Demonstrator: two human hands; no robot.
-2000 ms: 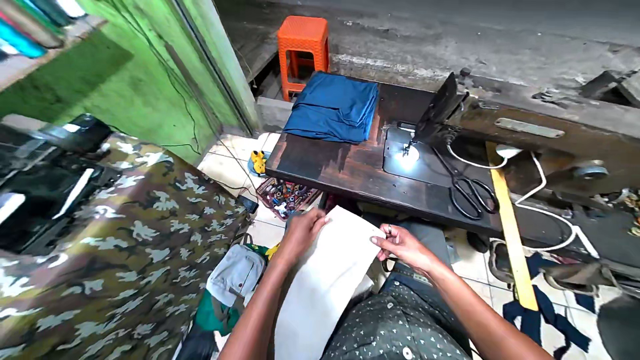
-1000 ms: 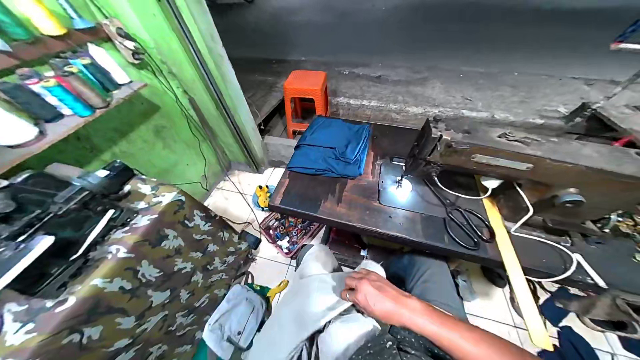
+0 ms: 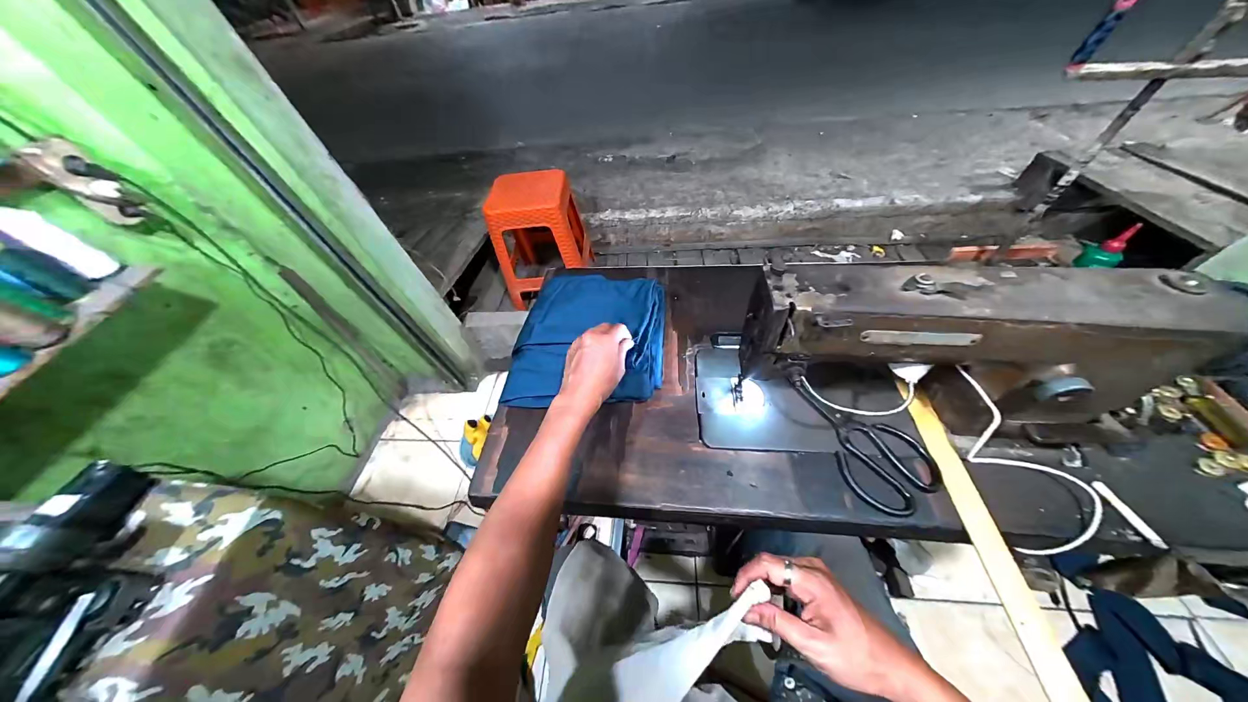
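Observation:
My left hand (image 3: 595,366) reaches over a folded blue cloth (image 3: 558,336) on the sewing table; a small white bit shows at its fingertips, too small to name. Near my lap, my right hand (image 3: 795,614) pinches the end of a white cloth (image 3: 673,663) between thumb and fingers. The rest of that cloth hangs over my legs. Right of the blue cloth, the lit needle area of a sewing machine (image 3: 975,322) shines on its metal plate. Black-handled scissors (image 3: 882,463) lie beside the plate, against a yellow wooden ruler (image 3: 985,546).
An orange plastic stool (image 3: 536,229) stands behind the table (image 3: 624,487). Camouflage cloth (image 3: 292,595) spreads at lower left, by a green wall (image 3: 253,390). A white cable (image 3: 1087,497) loops on the table's right side, near loose metal pieces (image 3: 1214,453).
My left hand, on the white cloth two seconds ago, is now over the blue cloth. My right hand still holds the white cloth. The view has shifted toward the street.

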